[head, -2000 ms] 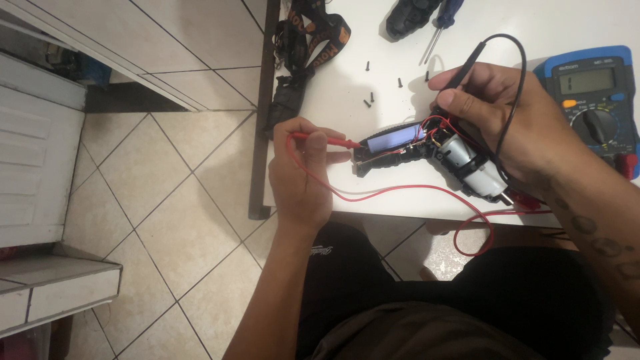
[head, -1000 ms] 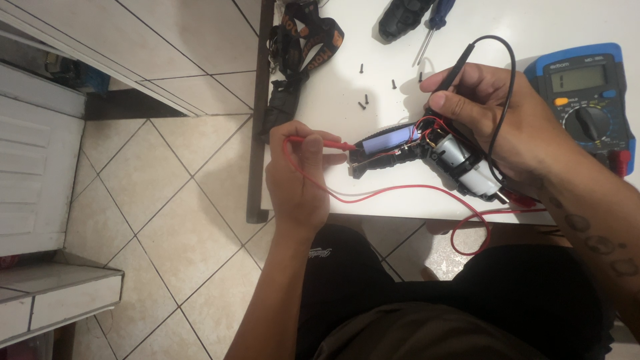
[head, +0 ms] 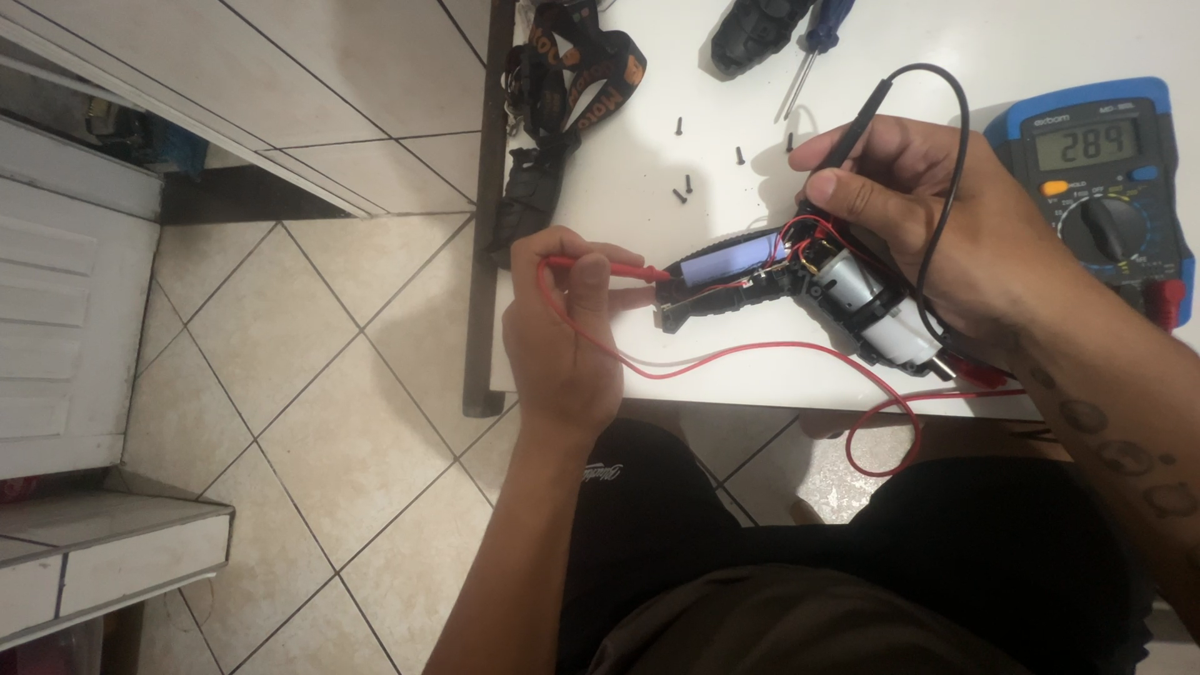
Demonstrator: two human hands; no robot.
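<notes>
My left hand (head: 572, 328) holds a red multimeter probe (head: 609, 270), its tip at the handle end of an opened cordless screwdriver (head: 844, 300), by the blue cylindrical battery cell (head: 733, 261). Between the thumb and fingers of my right hand (head: 891, 187) is the black probe (head: 853, 136), pointed down at the cell's other end; its tip is hidden. The tool's half shell shows a silver motor (head: 855, 286), a white gearbox part (head: 900, 333) and thin red wires. At the right lies a blue and black digital multimeter (head: 1097, 187), whose display shows 289.
Several small black screws (head: 688, 183) lie on the white table (head: 656, 103). A blue-handled screwdriver (head: 823, 33) and a black ribbed object (head: 755, 33) are beyond them. A black strap with orange lettering (head: 600, 84) lies at the left edge. The red test lead (head: 750, 347) loops over the near edge.
The multimeter's display has changed from a lone digit at its left to 289. Both hands stay in nearly the same places with their probes.
</notes>
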